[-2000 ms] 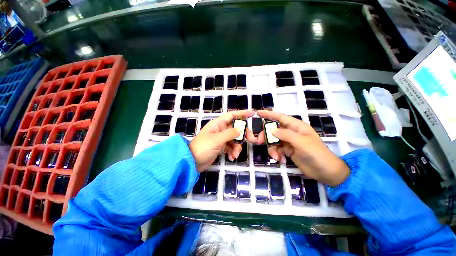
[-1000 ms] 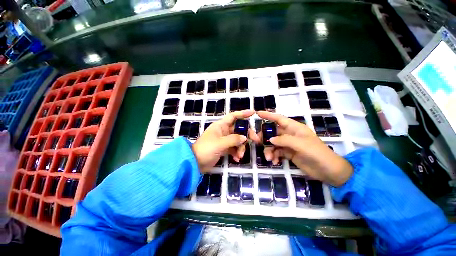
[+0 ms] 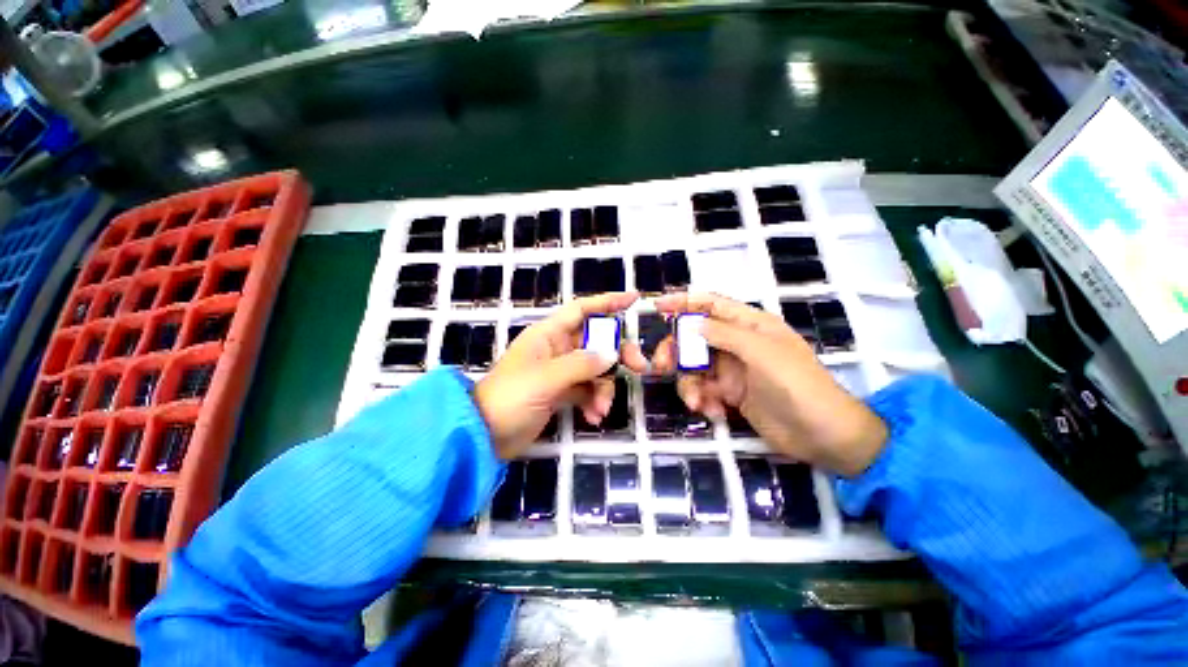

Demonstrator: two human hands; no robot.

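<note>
My left hand (image 3: 541, 378) holds a smartwatch body (image 3: 602, 336) between thumb and fingers. My right hand (image 3: 769, 384) holds a second smartwatch body (image 3: 692, 341) the same way, a little to the right of the first. Both faces show a bright white display with a blue-violet edge. Both hands are above the middle of the white foam tray (image 3: 476, 546), whose pockets hold dark units, mostly in pairs. The hands hide some middle pockets.
A red-orange tray (image 3: 209, 430) with dark units lies at left, a blue tray (image 3: 33, 261) beyond it. At right are a tester with a bright screen (image 3: 1123, 196), a white packet (image 3: 971, 280), cables and small dark units (image 3: 1062, 424). The bench (image 3: 586, 98) is dark green.
The displays on both held units went from bright pale yellowish to dark with a small white mark, and are now bright white with blue-violet edges. The hands keep their hold; the view has shifted slightly.
</note>
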